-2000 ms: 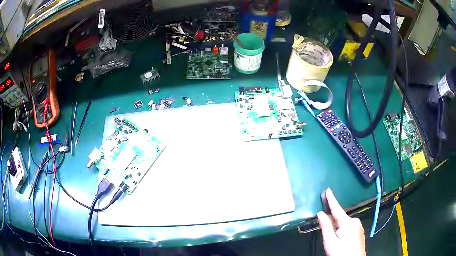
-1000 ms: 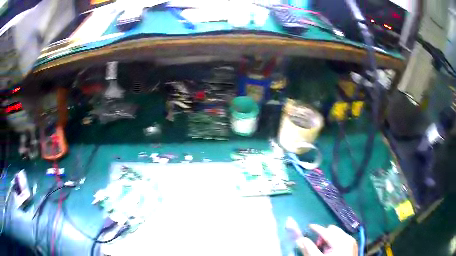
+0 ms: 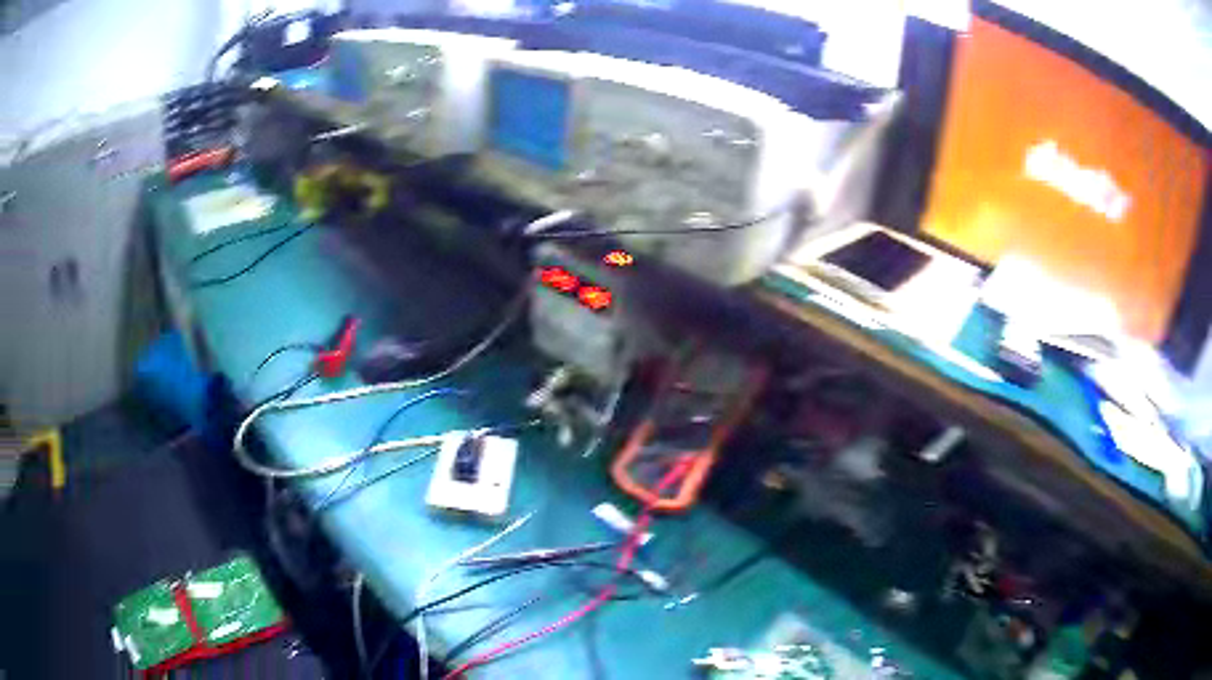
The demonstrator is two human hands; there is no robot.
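Observation:
Neither of my hands is in the picture. The view is blurred. A circuit board (image 3: 798, 659) lies on the bench at the bottom edge, cut off by it. The orange-framed multimeter (image 3: 685, 432) lies behind it to the left, with a red test lead (image 3: 585, 604) running down to the bottom edge. A small white box with a dark switch or socket (image 3: 473, 476) sits on the green bench top to the left. The bench power supply (image 3: 578, 326) shows red digits behind it.
An instrument with a blue screen (image 3: 529, 117) stands on the shelf. An orange monitor (image 3: 1063, 173) is at the upper right. White and black cables cross the bench. A green board with a red strip (image 3: 200, 614) lies on a dark surface at lower left.
The view has swung left and up along the bench. The work mat, the remote control and the hand at the lower right have left the picture; the shelf instruments and monitor have come in.

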